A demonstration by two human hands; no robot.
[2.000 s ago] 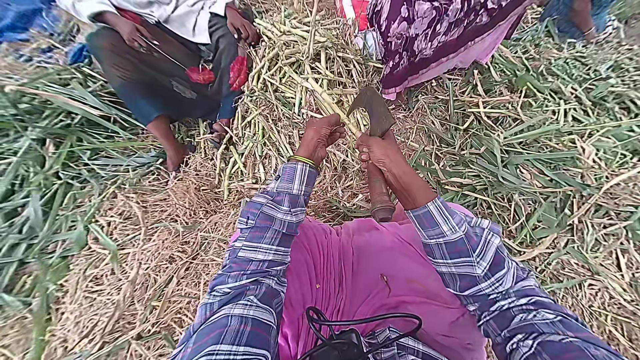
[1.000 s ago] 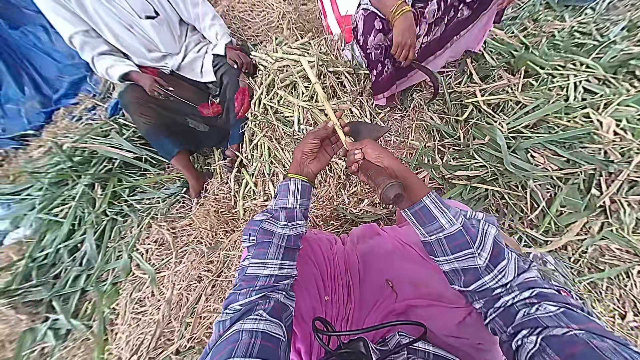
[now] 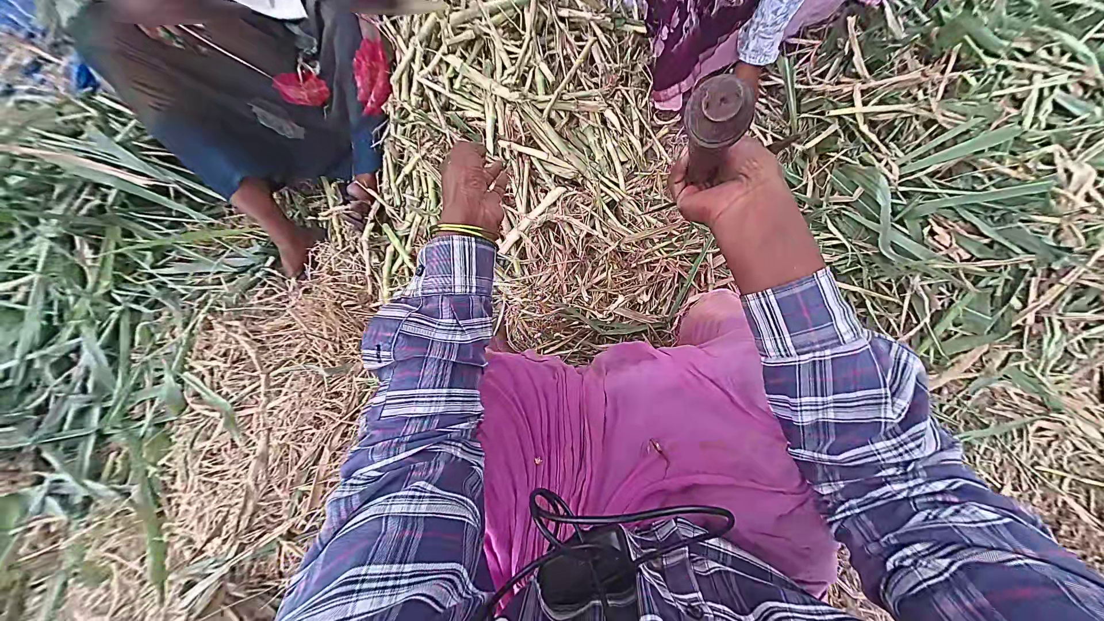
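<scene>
My right hand (image 3: 733, 185) grips the wooden handle (image 3: 718, 116) of a bladed tool, its butt end facing up toward me; the blade is mostly hidden beyond the hand. My left hand (image 3: 472, 185), with yellow bangles at the wrist, is low over the heap of cut stalks (image 3: 535, 78). Its fingers are curled and partly turned away, and whether they hold a stalk cannot be made out. Dry straw (image 3: 595, 267) lies between the two hands, just beyond my pink garment (image 3: 638, 414).
A seated person in dark clothing (image 3: 241, 95) with bare feet is at the upper left. Another person in purple patterned cloth (image 3: 690, 34) is at the top right, near the tool. Green leaves (image 3: 69, 302) cover the ground on both sides. A black cord (image 3: 630, 517) lies on my lap.
My hands have moved apart; one second ago they were together at a pale stalk and the blade. The stalk is no longer seen between them. The tool's handle has swung upward.
</scene>
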